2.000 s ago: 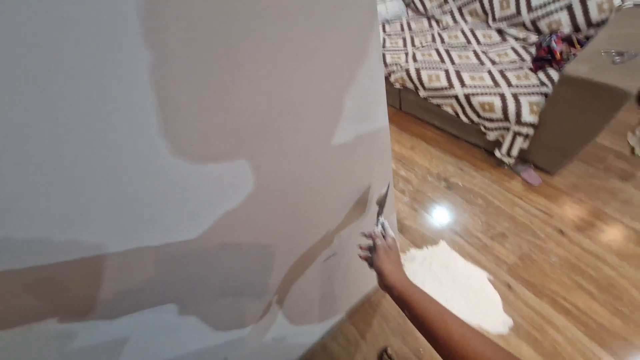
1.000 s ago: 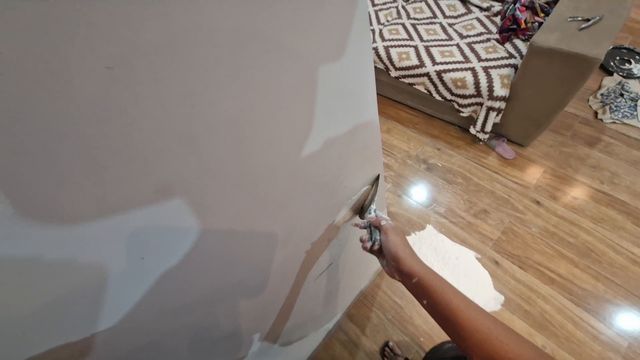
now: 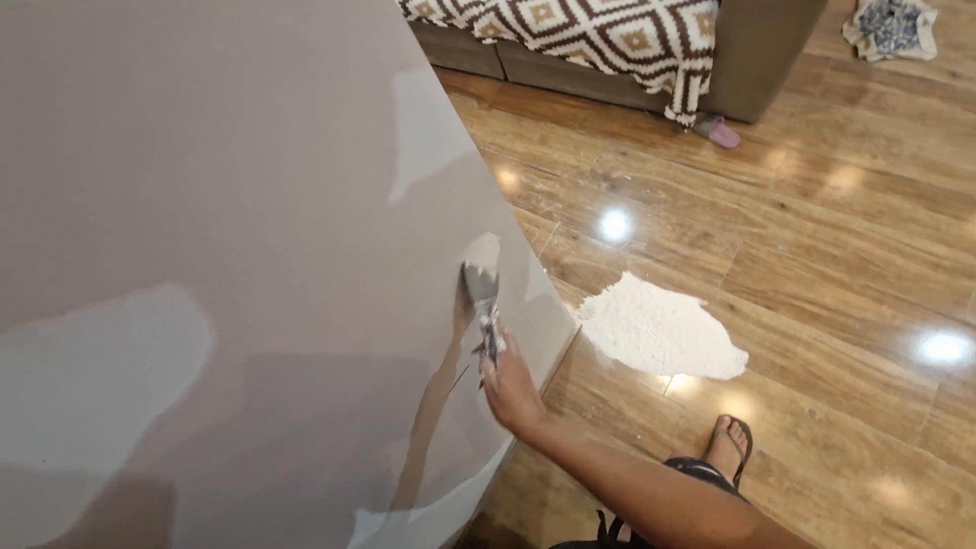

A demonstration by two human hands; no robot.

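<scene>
My right hand (image 3: 507, 377) is closed around the handle of a putty knife (image 3: 482, 286), its metal blade flat against the wall (image 3: 305, 229). Wet filler (image 3: 484, 250) shows just past the blade's edge, over the upper end of a darker brown strip (image 3: 431, 412) that runs down the wall. Paler patches mark the wall at the left, at the upper right and along the bottom. White residue coats the handle and my fingers. My left hand is out of view.
White plaster-like material (image 3: 659, 328) lies spread on the wood-look floor (image 3: 823, 305) beside the wall's edge. Behind it stands a brown sofa (image 3: 762, 61) with a patterned throw (image 3: 602, 34). A pink slipper (image 3: 718, 132), a crumpled cloth (image 3: 890, 30) and my sandalled foot (image 3: 728, 450) are on the floor.
The putty knife has moved away from the wall's right edge, and pale filler now shows beyond its blade. The view has shifted, bringing my foot into sight.
</scene>
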